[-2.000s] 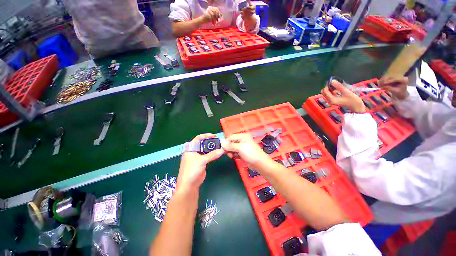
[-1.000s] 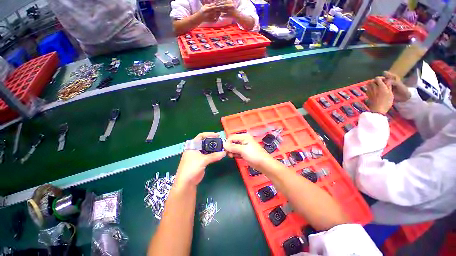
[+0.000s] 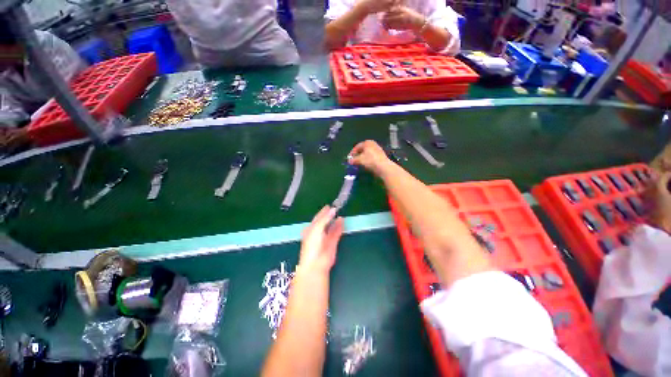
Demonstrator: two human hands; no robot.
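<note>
A watch point(image 3: 347, 182) with a dark head and a silver-grey band is held over the green conveyor, near its pale front edge. My right hand point(image 3: 368, 157) grips the head end at the top. My left hand point(image 3: 322, 228) is at the lower end of the band, its fingertips on the band's tip. An orange-red compartment tray point(image 3: 485, 195) lies under my right forearm, with watches in some pockets; the forearm and sleeve hide part of it.
Watches lie spaced along the conveyor point(image 3: 199, 213). Two piles of silver parts point(image 3: 278, 294) lie on the bench beside my left forearm. Tape rolls point(image 3: 140, 293) and clear bags point(image 3: 200, 305) are at lower left. Another tray point(image 3: 603, 199) and a person's arm are at right. Workers stand opposite.
Both hands have moved from beside the tray to over the conveyor with the watch, which now hangs lengthwise between them. The view has turned left. The worker opposite's hands have moved.
</note>
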